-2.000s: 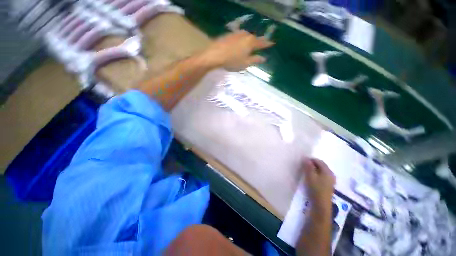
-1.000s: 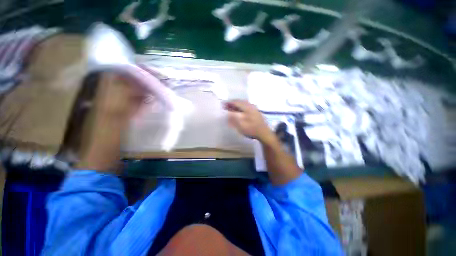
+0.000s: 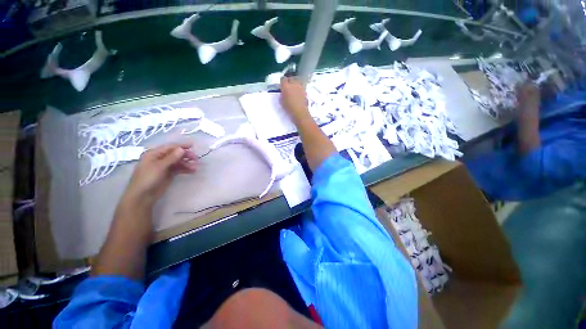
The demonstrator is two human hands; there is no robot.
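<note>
A white cat-ear headband lies on the pale mat, a thin dark wire trailing from it. My left hand is over the mat left of the headband, fingers slightly bent near the wire; whether it pinches the wire is unclear. Thin white yokes lie in two rows behind and left of that hand. My right hand reaches to the far left edge of the heap of white parts, beside a small white piece; its fingertips are unclear.
A green conveyor behind carries several headbands. A slanted grey post stands beside my right hand. A printed sheet lies partly under the heap. An open carton is below right. Another worker's arm is at right.
The headband, blurred at my left hand a second ago, now lies on the mat. My right hand has moved from the mat to the heap's far edge. The view has turned right.
</note>
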